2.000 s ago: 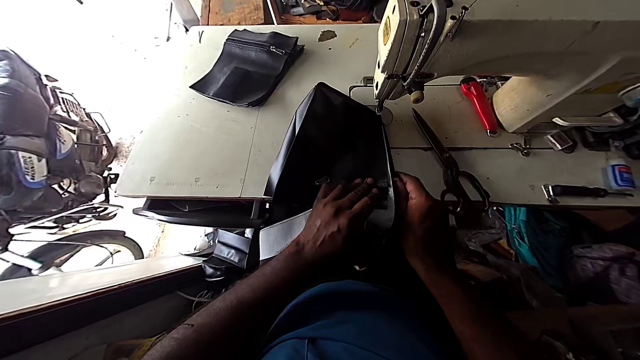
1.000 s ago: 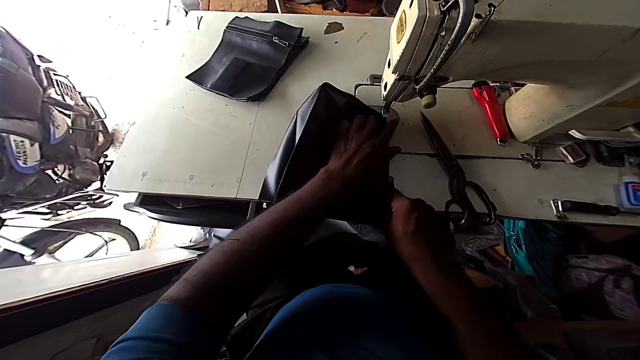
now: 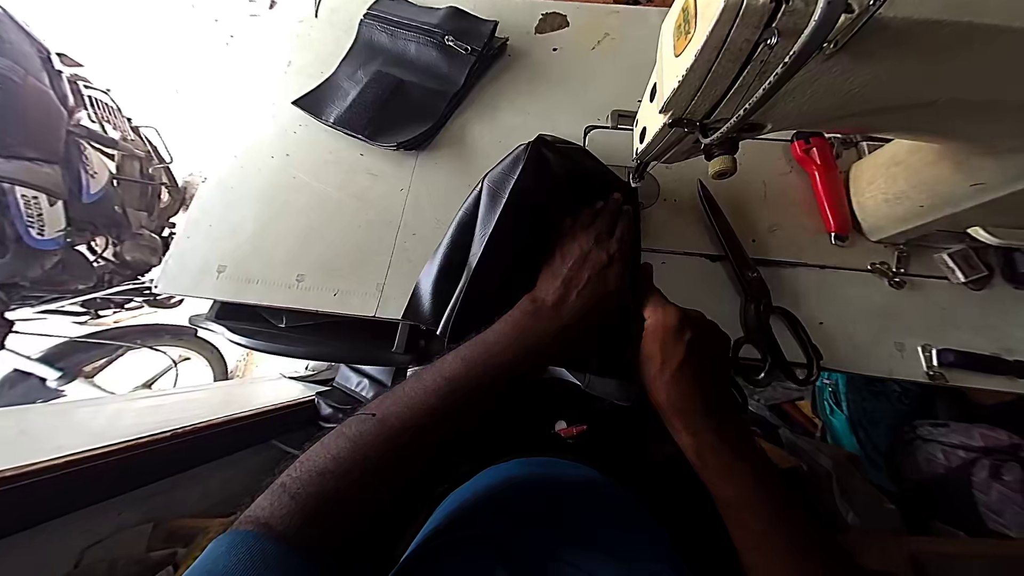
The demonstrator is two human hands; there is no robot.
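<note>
Black leather-like material [image 3: 488, 232], folded with a raised crease, lies on the sewing table with its right edge at the needle area of the sewing machine [image 3: 664, 104]. My left hand [image 3: 588, 260] rests on it, fingers stretched towards the needle; whether it grips anything cannot be told. At the material's right edge, nearer my body, my right hand [image 3: 680, 340] is closed with that edge between thumb and fingers. To its right lie black-handled scissors [image 3: 752, 292], blades pointing away. A black zippered pouch [image 3: 400, 72] lies farther back, left of the machine.
Past the scissors are a red-handled tool [image 3: 822, 184], small metal parts [image 3: 888, 272] and a dark-handled tool [image 3: 976, 362]. A black tray [image 3: 304, 336] sits under the table's left front edge [image 3: 280, 300]. Cloth and bags [image 3: 872, 432] are piled below at right. A motorcycle [image 3: 88, 176] stands at far left.
My left hand has moved forward along the black material from its nearer part towards the needle. My right hand stays by the right edge. The scissors and pouch lie as before.
</note>
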